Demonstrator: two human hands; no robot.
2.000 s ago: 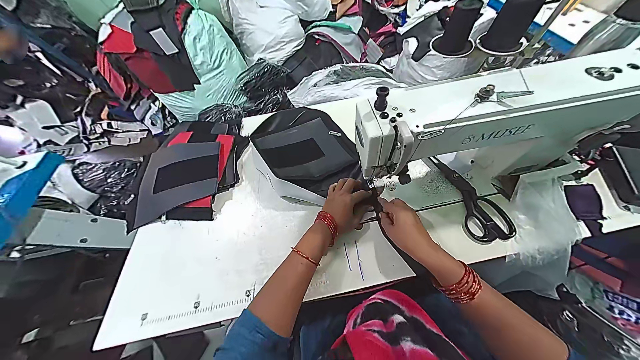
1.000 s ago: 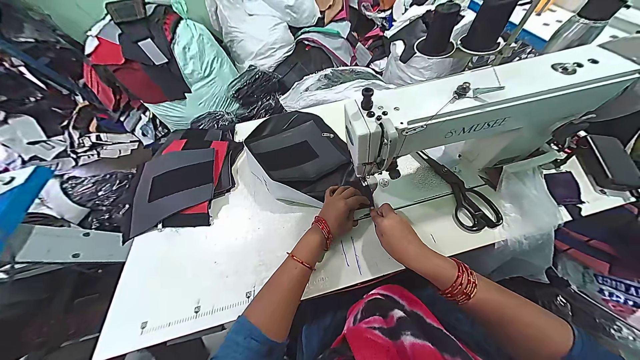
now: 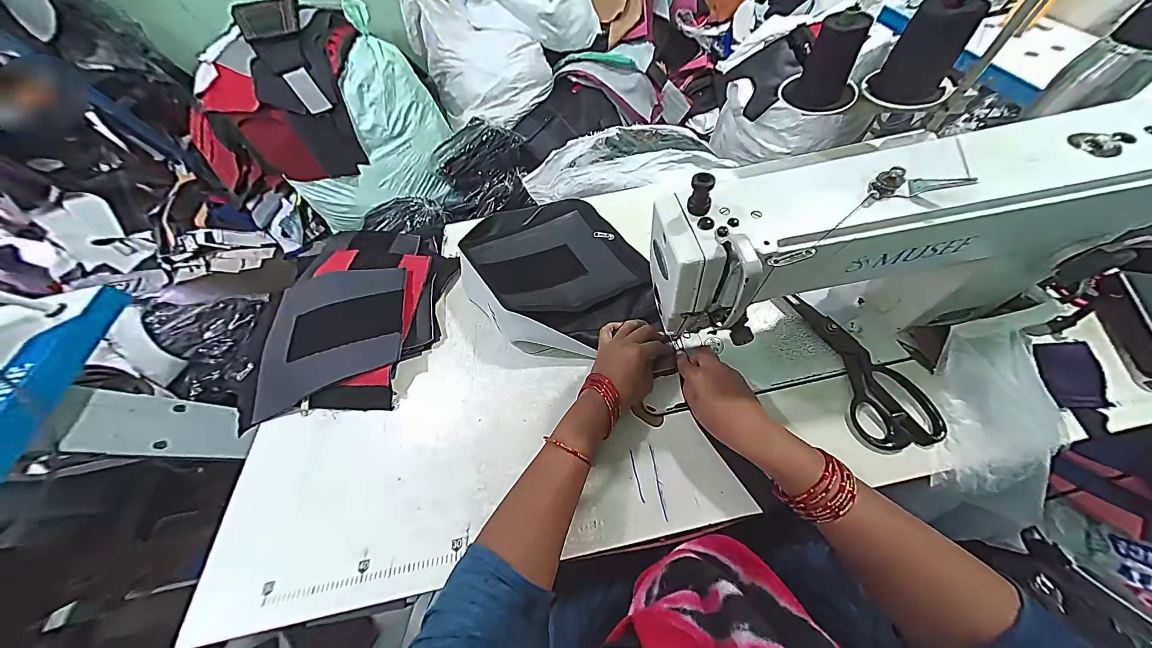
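Note:
Under the head of a white Musee sewing machine [image 3: 864, 234], my left hand [image 3: 630, 360] rests on the edge of a black and grey fabric piece [image 3: 549, 261] with a zipper pull. Its fingers are bent beside the presser foot. My right hand [image 3: 715, 387] pinches a dark fabric edge just right of the needle, fingertips close to those of my left hand. The exact grip of both hands is partly hidden by the fingers. To the left lies a stack of grey, black and red fabric panels [image 3: 346, 324]. Black-handled scissors [image 3: 886, 396] lie right of my right hand.
The white table [image 3: 360, 504] bears a printed ruler scale along its front edge. Black thread cones [image 3: 828, 58] stand behind the machine. Stuffed plastic bags [image 3: 391, 117] and fabric scraps are heaped behind and to the left. A clear plastic bag [image 3: 999, 414] hangs at the right.
Two seconds ago a dark strip hung toward me from between my hands; now my right hand is closer to the needle and less of the strip shows.

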